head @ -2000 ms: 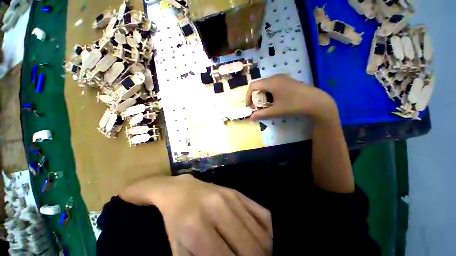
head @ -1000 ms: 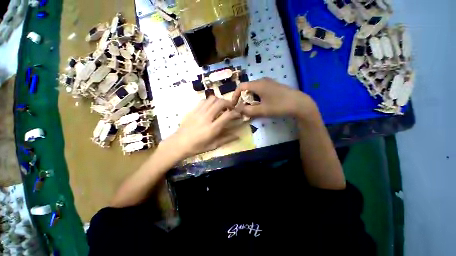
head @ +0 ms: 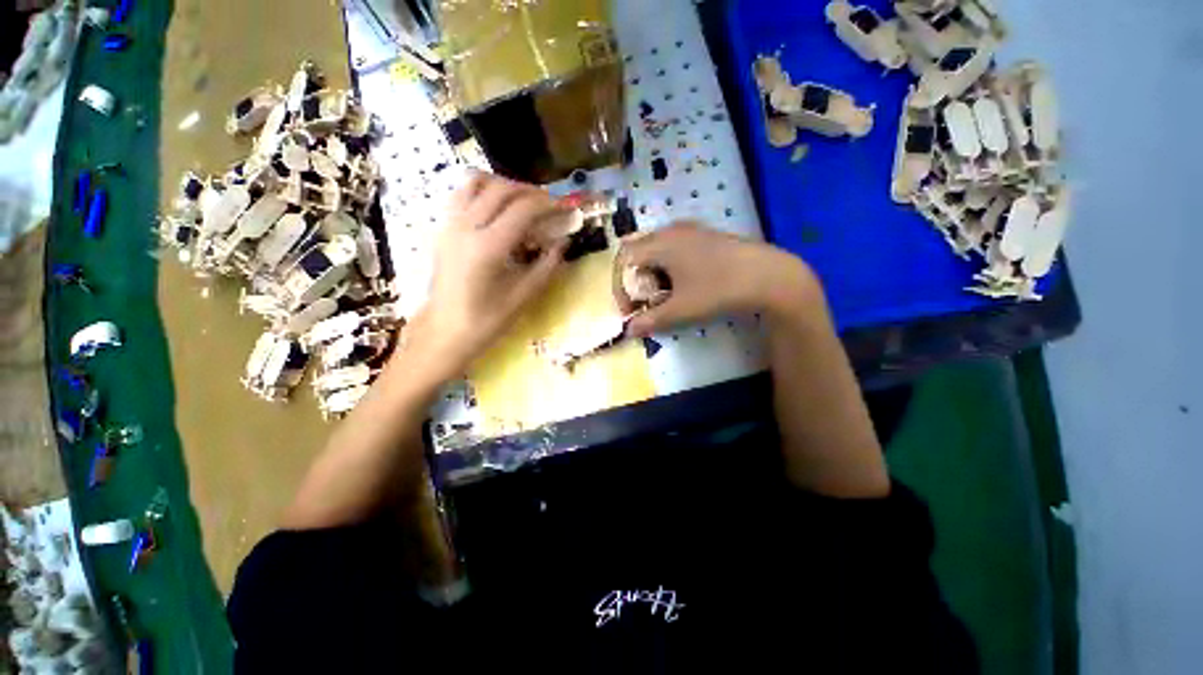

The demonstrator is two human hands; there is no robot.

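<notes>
My left hand (head: 488,257) is at the fixture (head: 588,237), its fingers on the left end of a beige part (head: 588,215) seated there; a small red spot shows beside the fingertips. The black fixture blocks are partly hidden by the hand. My right hand (head: 699,280) is just right of the fixture and holds a beige part with a black patch (head: 647,285) in its curled fingers. Another pale beige part (head: 590,344) lies over the yellow pad (head: 581,382), touching or close to my right fingertips; I cannot tell if it is gripped.
The taped box (head: 528,53) stands behind the fixture. A pile of beige parts (head: 284,237) lies on the brown surface at left. The blue tray (head: 825,251) at right holds more beige parts (head: 976,132). A green belt (head: 132,264) with blue and white pieces runs at far left.
My left hand has come up from the lap area, past my right hand, to the fixture's left end. My right hand stays near the fixture with its part. The view has shifted slightly.
</notes>
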